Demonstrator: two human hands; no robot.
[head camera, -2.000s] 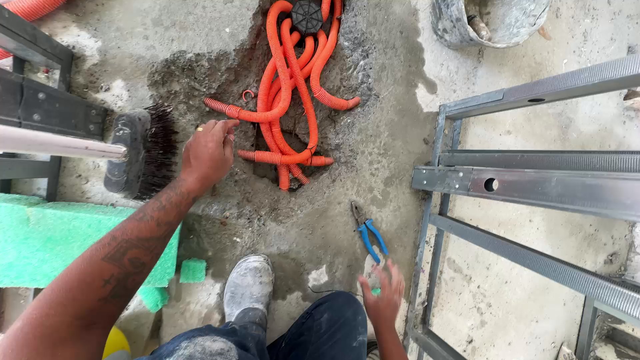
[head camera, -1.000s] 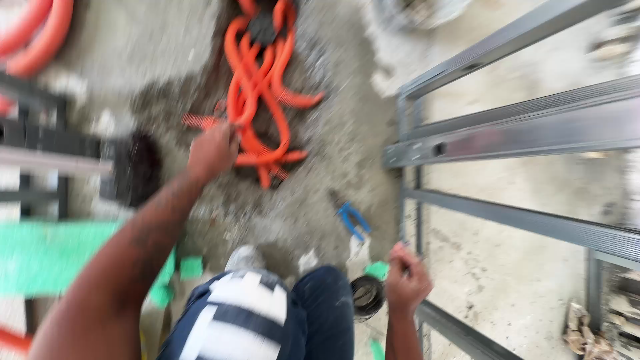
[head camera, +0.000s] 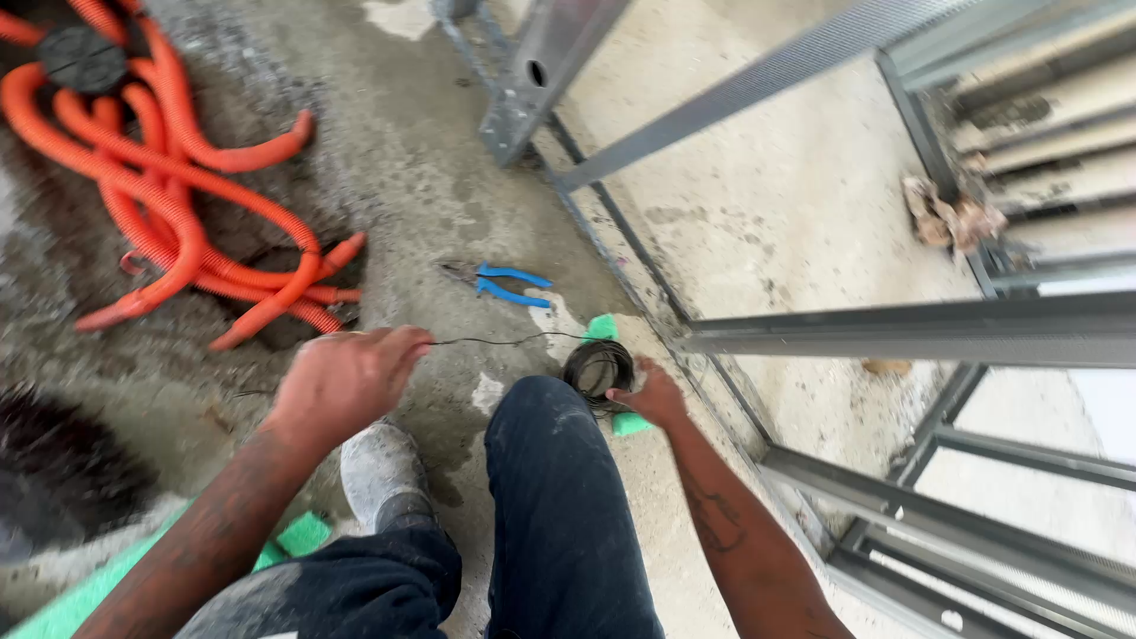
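Note:
My left hand (head camera: 355, 377) pinches the free end of a thin dark wire (head camera: 497, 341), which runs across to a coil of dark wire (head camera: 599, 373) by my right knee. The fingers of my right hand (head camera: 652, 395) are on the coil's right side, with the thumb at its inner edge. Beyond my knee, pliers with blue handles (head camera: 506, 284) lie on the concrete floor, jaws pointing left. At the upper left, several orange corrugated conduits (head camera: 177, 213) curl out of a rough hollow around a round black cap (head camera: 82, 60).
Metal stud framing (head camera: 887, 333) stands along the right, its floor track (head camera: 612, 257) running diagonally. A dark-bristled brush (head camera: 62, 461) is at the left edge. Green foam pieces (head camera: 304, 533) lie near my boot and by the coil. Crumpled brown paper-like debris (head camera: 954, 217) sits among the studs.
My left hand has moved from beside the orange conduits to the wire's end. My right hand has come onto the coil. The view has shifted to the right and turned.

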